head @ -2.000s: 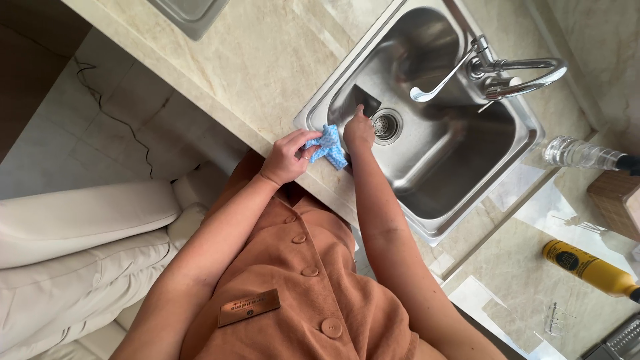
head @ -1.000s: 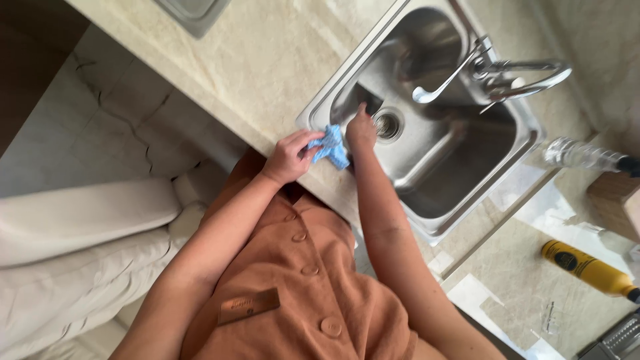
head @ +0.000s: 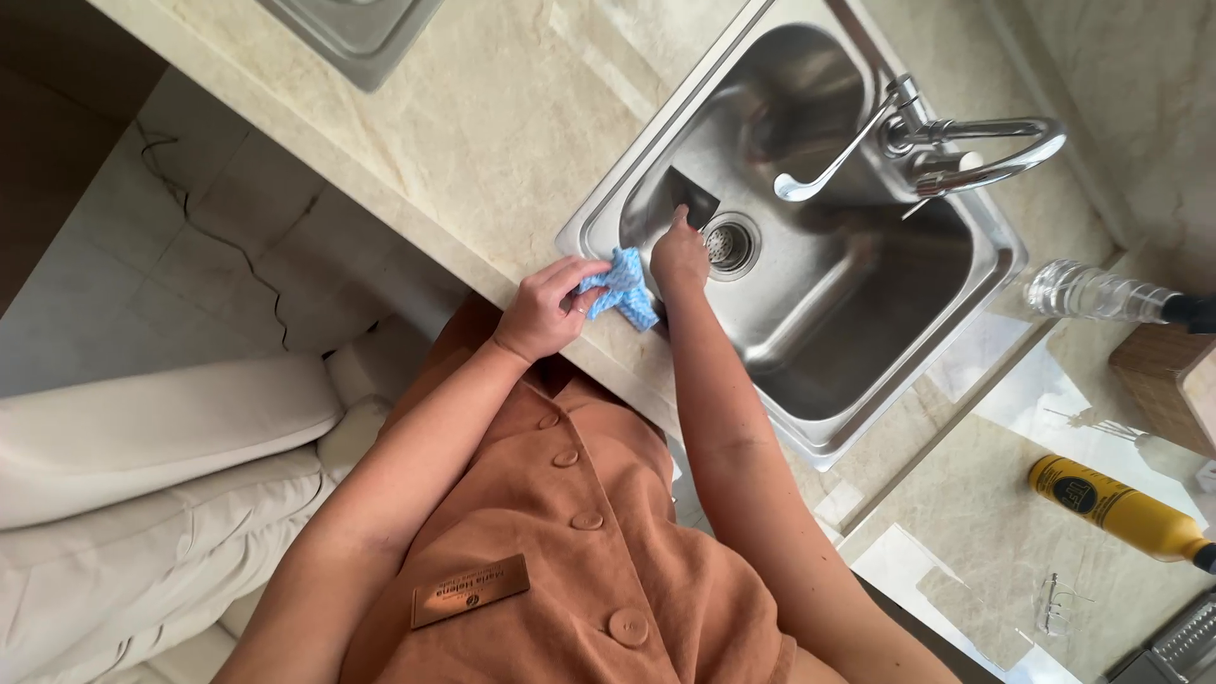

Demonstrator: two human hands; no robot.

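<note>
In the head view, a blue patterned cloth (head: 622, 287) is pinched between the thumb and fingers of my left hand (head: 548, 309), at the near edge of the stainless steel sink (head: 836, 380). My right hand (head: 680, 255) reaches into the basin, index finger extended onto a dark, flat, square-edged piece (head: 694, 197). That piece lies against the basin's near left side; its material, and whether the finger grips or only presses it, I cannot tell. Just right of my right hand is the drain strainer (head: 730, 245). Most of my right fingers are hidden.
A chrome faucet (head: 997, 157) with a long lever (head: 826, 176) rises on the sink's far side. To the right stand a clear bottle (head: 1097, 293), a wooden block (head: 1159, 375) and a yellow bottle (head: 1116, 508). A metal basin or tray (head: 366, 47) lies upper left; a pale sofa (head: 161, 437) is lower left.
</note>
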